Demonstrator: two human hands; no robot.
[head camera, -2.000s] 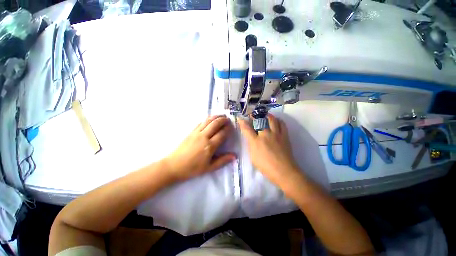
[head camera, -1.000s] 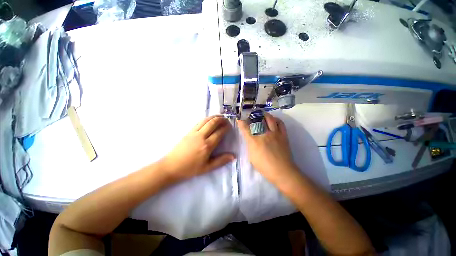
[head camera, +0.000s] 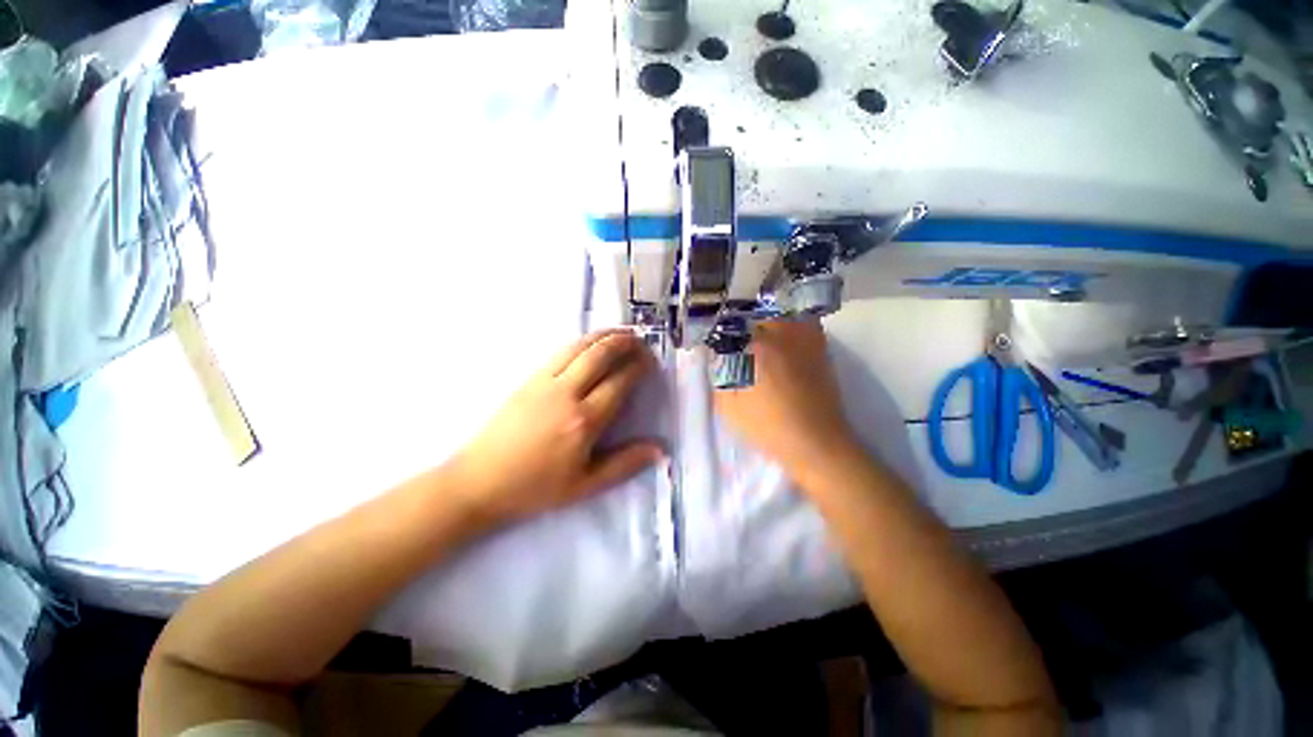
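Note:
A pale lavender-white fabric panel (head camera: 547, 590) lies below the sewing machine head (head camera: 864, 173) and hangs over the table's front edge. A narrow lengthwise band with a darker line runs down it. My left hand (head camera: 555, 432) lies flat on the panel left of the band, fingertips close to the presser foot area. My right hand (head camera: 778, 396) is right of the band, its fingers partly hidden behind the ribbed metal knob (head camera: 733, 367). The needle is too small to make out.
Blue-handled scissors (head camera: 994, 425) lie right of the fabric, beside a slim grey-blue tool (head camera: 1077, 421) and a blue pen (head camera: 1106, 386). Small tools (head camera: 1231, 410) clutter the far right. A tan strip (head camera: 216, 383) lies at left, near heaped grey-blue cloth pieces (head camera: 123, 245).
My right hand's fingers have drawn in behind the knob, and the hand has shifted slightly right. My left hand stays flat on the cloth. The whole view has shifted slightly.

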